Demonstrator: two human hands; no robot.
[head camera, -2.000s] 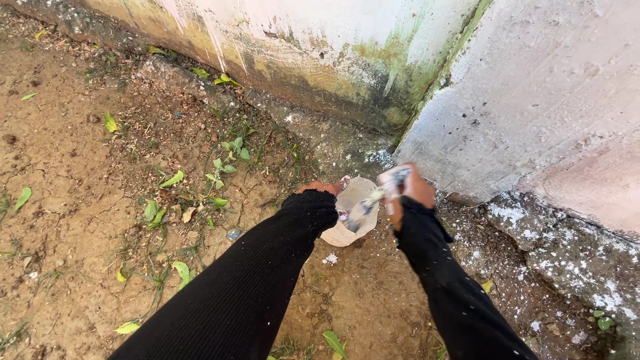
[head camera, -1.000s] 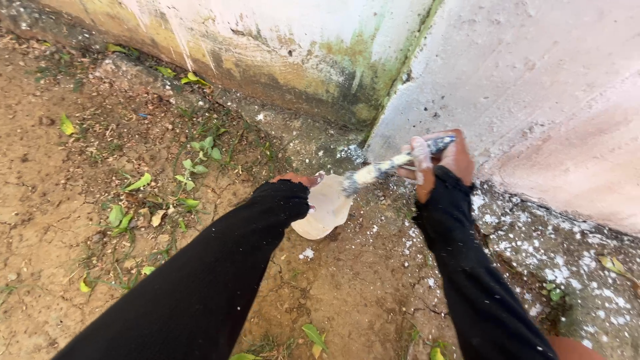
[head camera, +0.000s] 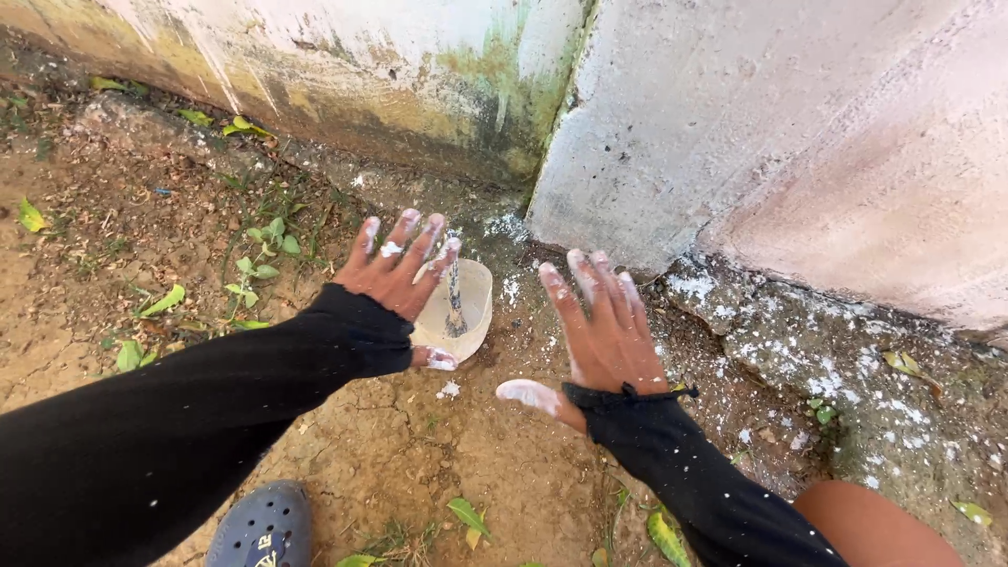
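Observation:
Both hands are bare and spread, backs up, with white paint on fingers and thumbs. My left hand (head camera: 398, 272) hovers over the left side of a translucent plastic container (head camera: 477, 303) and hides part of it. Inside that container stands a paintbrush (head camera: 454, 295), its bristle end down and its paint-smeared handle leaning on the far rim; the handle's top is partly behind my left fingers. To the right of the container, apart from it, my right hand (head camera: 602, 331) holds nothing. Black sleeves with white specks cover both forearms.
A stained wall (head camera: 378, 94) meets a pale painted wall (head camera: 669, 134) at a corner beyond the hands. White flakes dot the concrete ledge (head camera: 827, 370) at right. Small weeds (head camera: 256, 272) grow at left. A grey clog (head camera: 264, 524) is at the bottom.
My right hand has let go of the brush, which now rests in the container. The left hand has released the container's side, and both hands have opened out.

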